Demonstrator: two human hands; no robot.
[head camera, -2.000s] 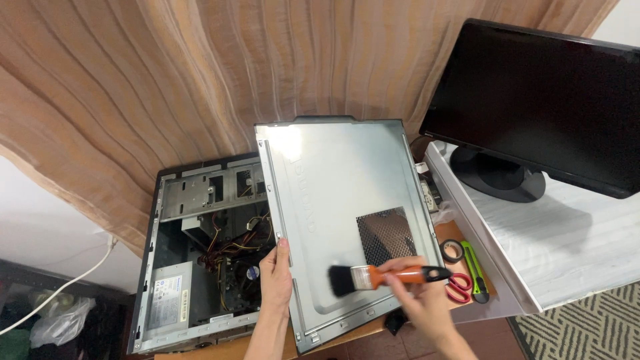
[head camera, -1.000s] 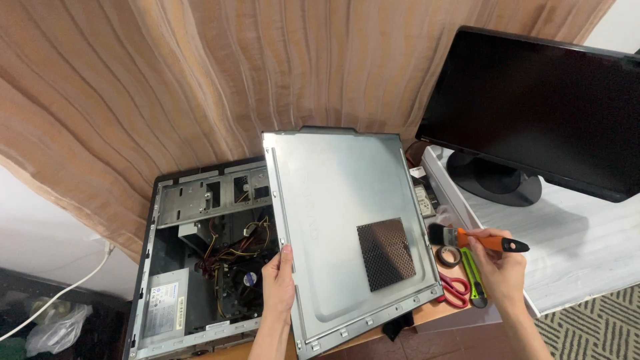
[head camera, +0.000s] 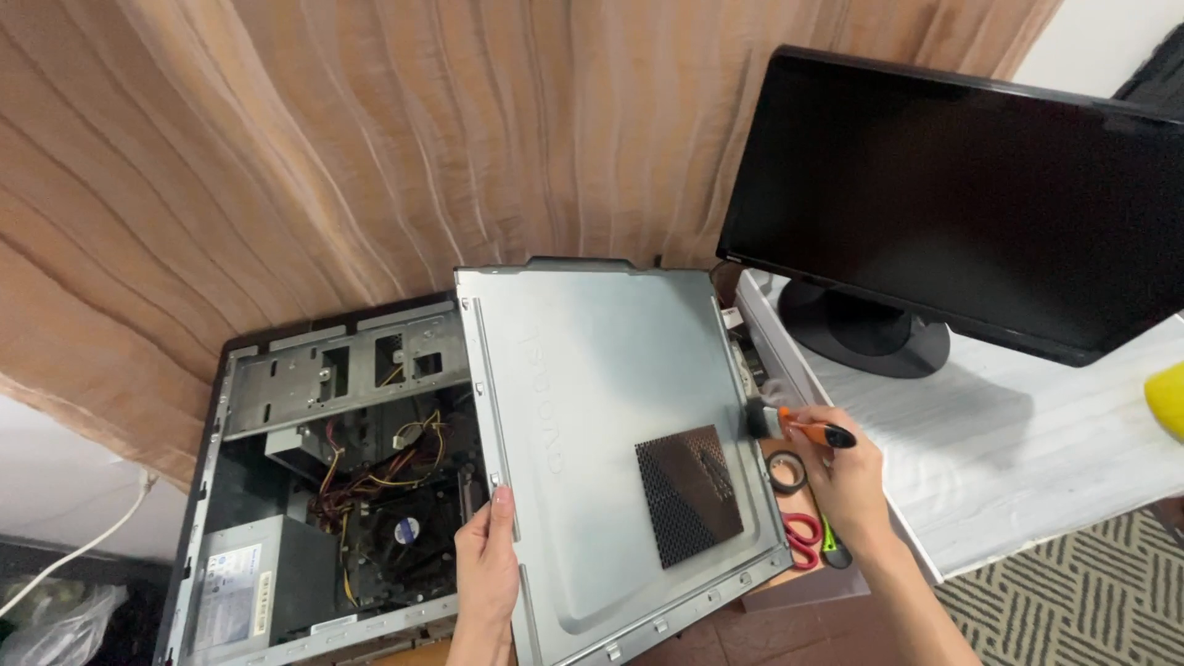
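My left hand (head camera: 487, 564) grips the left edge of a metal computer side panel (head camera: 592, 370), thumb on its inner face. The panel is tilted and has a perforated vent (head camera: 689, 495) low on its right. In my right hand (head camera: 837, 472) is a paintbrush (head camera: 814, 431) with an orange and black handle; its dark bristles are at the panel's right edge. Left of the panel lies an open desktop computer case (head camera: 342, 388), showing a power supply (head camera: 245, 587), a cooling fan (head camera: 405, 532) and bundled cables (head camera: 370, 490). The panel hides the case's right part.
A roll of black tape (head camera: 786, 472), red-handled scissors (head camera: 803, 539) and a green and black cutter (head camera: 835, 551) lie right of the panel. Behind them a monitor (head camera: 943, 203) stands on a white marbled desk (head camera: 999, 444). A curtain (head camera: 416, 139) hangs behind the case.
My right hand with the brush has moved from over the panel's vent to its right side, then back to the panel's right edge. My left hand keeps its hold on the panel.
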